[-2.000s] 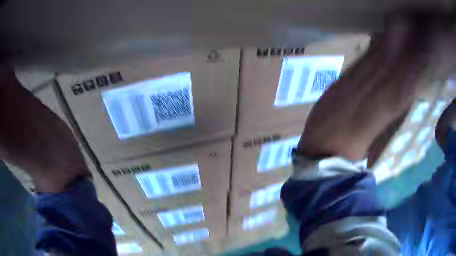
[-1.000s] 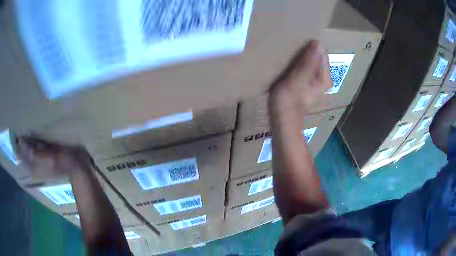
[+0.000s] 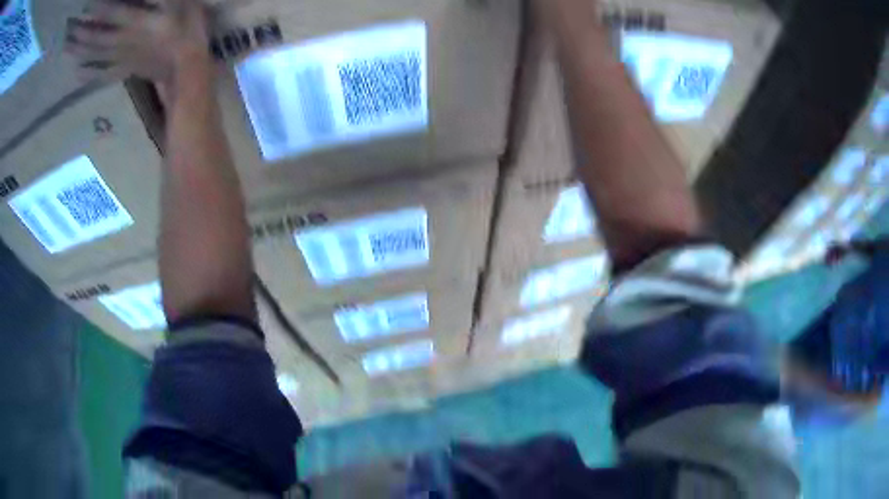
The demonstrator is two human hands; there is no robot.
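Brown cartons stand in a stack in front of me, with white barcode and QR labels facing out. The top centre carton (image 3: 458, 107) has a large label (image 3: 331, 90). My left hand (image 3: 136, 39) is blurred at the upper left, fingers spread against the carton faces near a vertical gap between columns. My right forearm reaches up across the right columns. My right hand is cut off by the top edge, so what it touches is hidden.
Another labelled carton stack (image 3: 829, 195) stands at the right, beyond a dark carton side (image 3: 790, 107). Green floor (image 3: 458, 404) shows below the stack and at the left. Blue clothing and part of a blurred arm (image 3: 829, 390) show at the lower right.
The large labelled carton held close between my hands no longer fills the foreground. Both arms reach higher, and my right hand has left the top of view. The stack appears nearer.
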